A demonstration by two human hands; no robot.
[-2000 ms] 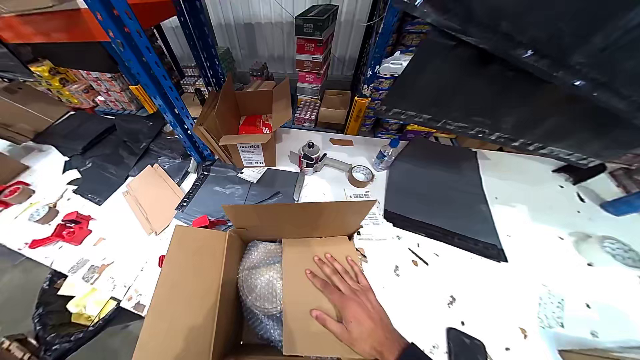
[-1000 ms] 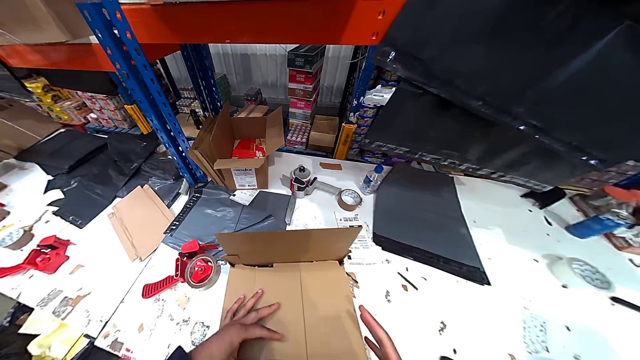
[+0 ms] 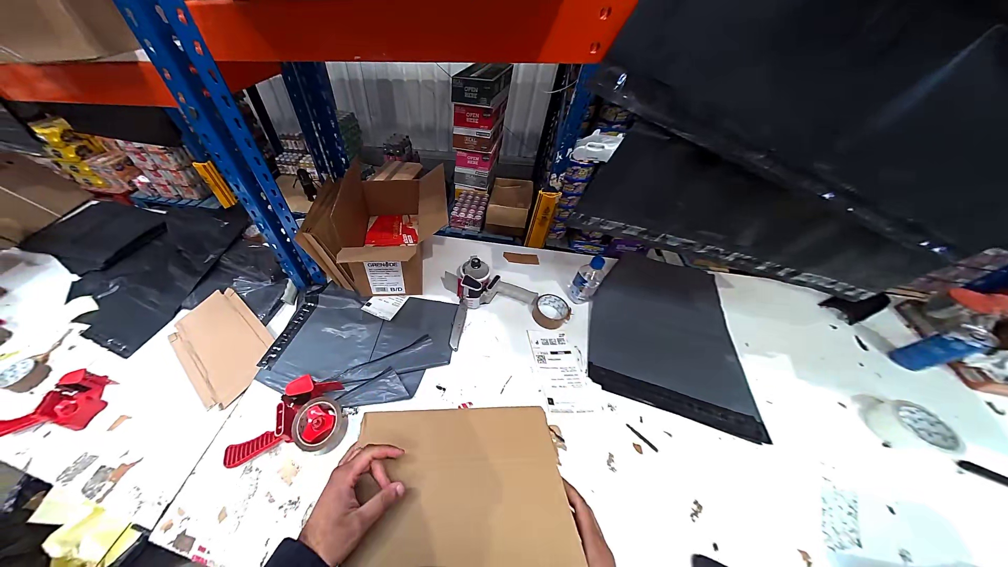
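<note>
A cardboard box [image 3: 472, 488] stands at the bottom middle, its top flap lying flat; what is inside is hidden. My left hand [image 3: 354, 500] rests at the box's left edge, thumb and fingers bent and a little apart on the cardboard. Along the right edge lies my right hand [image 3: 585, 526], mostly hidden beyond the side. Just left of the box is a red tape dispenser [image 3: 295, 425] with a roll of tape. Behind the box are a roll of brown tape [image 3: 550, 310] and a paper sheet with writing [image 3: 557, 370].
Dark plastic mailing bags [image 3: 669, 339] lie at right, with a water bottle [image 3: 587, 279] beside them. An open carton [image 3: 382, 268] stands by the blue rack post [image 3: 228, 150]. Cardboard pieces [image 3: 220, 346] and another red dispenser [image 3: 67, 402] are at left. Black plastic sheeting [image 3: 787, 213] hangs at right.
Two seconds ago the box stood open with bubble-wrapped contents showing; its flaps now cover them. The raised far flap has come down. My left hand has come into view.
</note>
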